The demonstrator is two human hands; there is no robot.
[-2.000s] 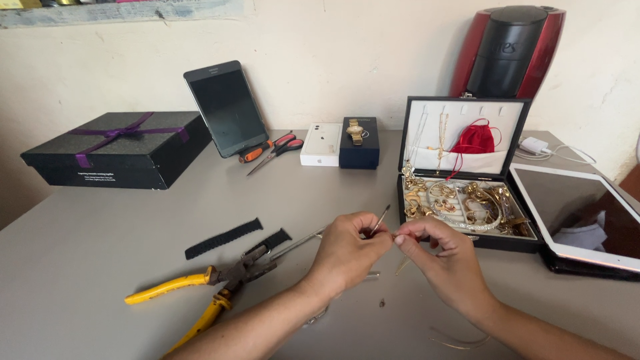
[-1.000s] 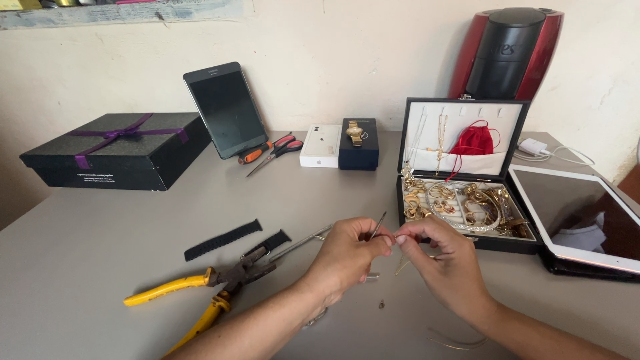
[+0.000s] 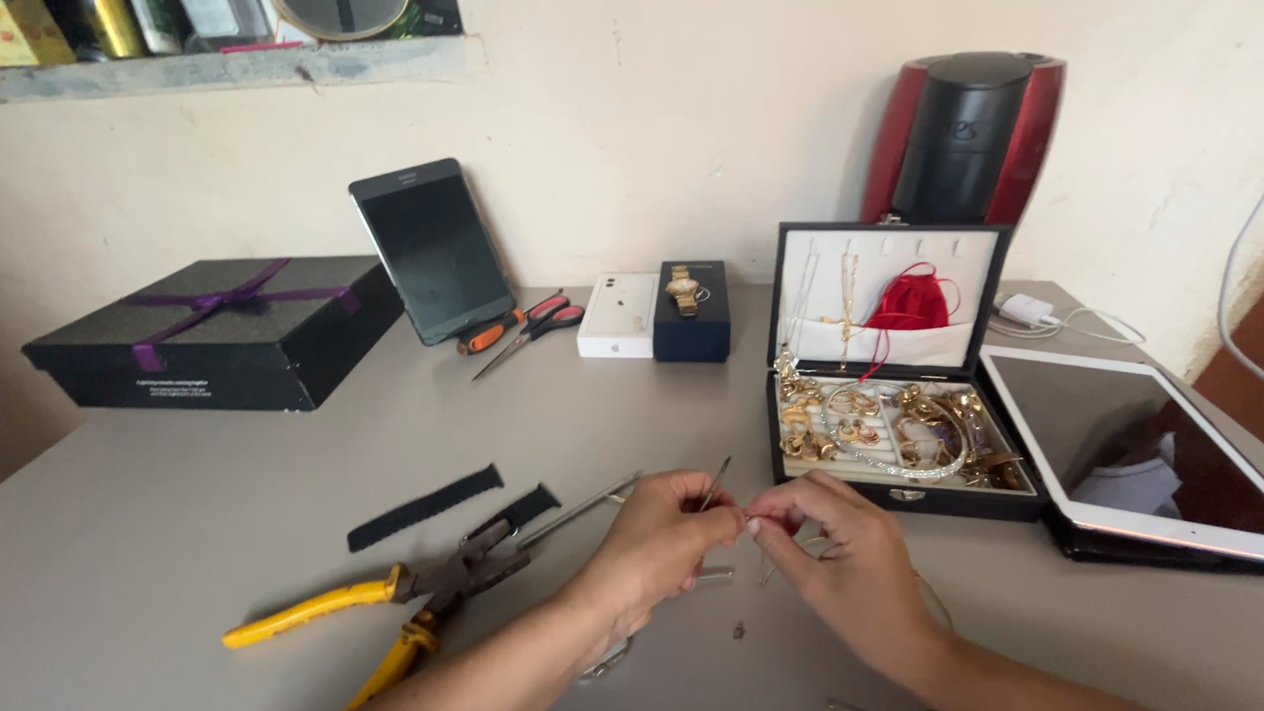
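Note:
My left hand (image 3: pixel 660 538) is closed around a slim pointed metal tool (image 3: pixel 717 482), whose tip sticks up past the fingers. Close beside it, my right hand (image 3: pixel 825 553) pinches something tiny between thumb and forefinger; the fingertips of both hands nearly meet, and the piece is too small to name. A thin wire or cord loop (image 3: pixel 765 565) hangs near my right fingers. Below the hands, a small metal piece (image 3: pixel 739 630) lies on the grey table. Pliers with yellow handles (image 3: pixel 449 583) lie open left of my left hand, near two black strap pieces (image 3: pixel 427 506).
An open jewelry box (image 3: pixel 904 484) full of gold-coloured pieces stands behind my right hand, with a tablet (image 3: pixel 1136 444) at its right. Farther back are scissors (image 3: pixel 533 331), an orange-handled tool (image 3: pixel 489 333), a propped tablet (image 3: pixel 434 252), a gold watch (image 3: pixel 683 289) on a blue box and a ribboned black box (image 3: pixel 296 346).

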